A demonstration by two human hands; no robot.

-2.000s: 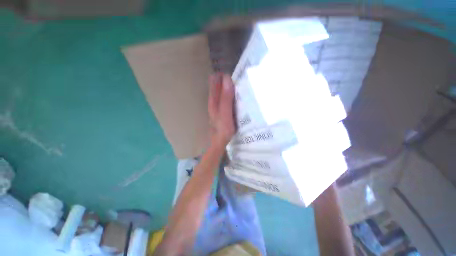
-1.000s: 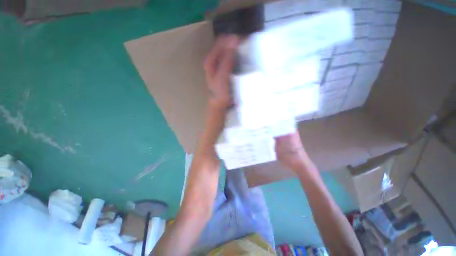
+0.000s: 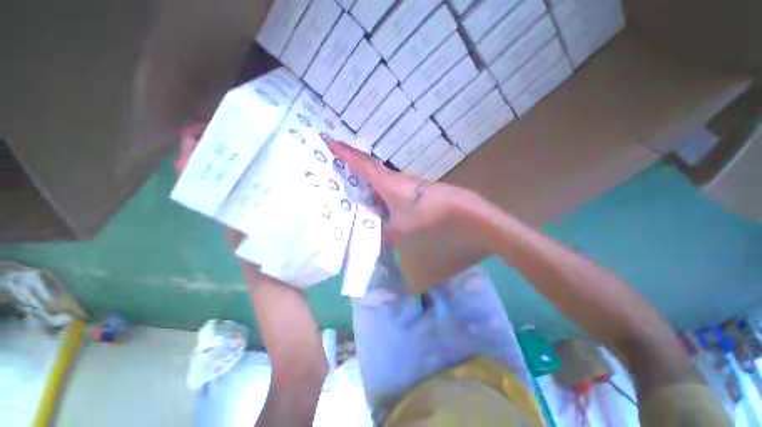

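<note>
A stack of several white retail boxes (image 3: 276,179) is held tilted between my two hands at the left edge of the carton opening. My left hand (image 3: 190,148) shows only partly, behind the stack's left side. My right hand (image 3: 393,188) presses on the stack's right side, fingers pointing up and left. The large brown shipping carton (image 3: 585,142) has its flaps folded out. Packed rows (image 3: 434,71) of white box ends fill much of its inside. A dark gap shows beside the upper corner of the held stack.
Brown cardboard (image 3: 92,92) fills the upper left. The green floor (image 3: 167,275) shows below it. A white bag (image 3: 217,354) and a yellow bar or line (image 3: 58,375) lie at the lower left. Mixed items (image 3: 718,338) stand at the lower right.
The view has turned, and the stack now appears farther left and tilted the other way. My right hand has moved from under the stack's lower end to its right side.
</note>
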